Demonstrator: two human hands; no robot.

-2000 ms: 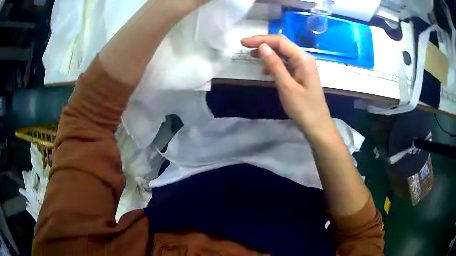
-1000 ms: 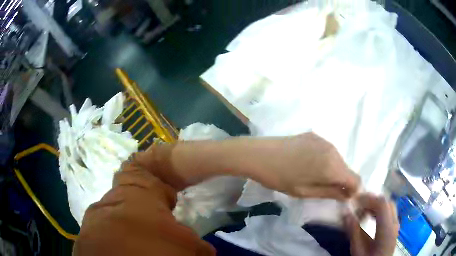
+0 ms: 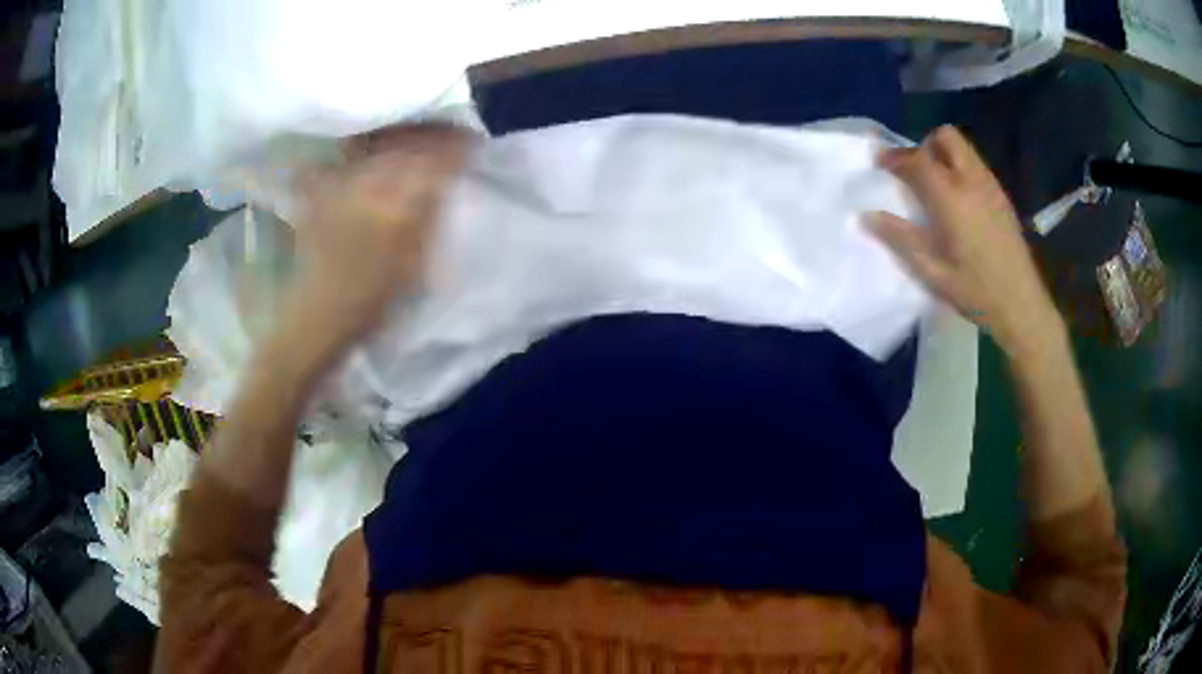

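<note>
A white garment panel (image 3: pixel 686 217) lies spread across my lap, over the navy apron (image 3: pixel 659 448). My left hand (image 3: pixel 376 217) is blurred at the panel's left end; its fingers are not clear. My right hand (image 3: pixel 956 231) is at the panel's right end, with thumb and fingers bent around its edge; whether they pinch the cloth is hard to tell. More white cloth (image 3: pixel 264 79) is heaped on the table at the upper left.
The table's wooden edge (image 3: pixel 738 32) runs across the top. A yellow rack (image 3: pixel 125 382) with white pieces (image 3: pixel 139 507) stands at the lower left. A white band (image 3: pixel 1002 63) hangs at the upper right. A dark object with a label (image 3: pixel 1131 277) is on the right.
The view has swung back from the left side to my lap. My hands, close together one second ago, are now wide apart at the two ends of the panel.
</note>
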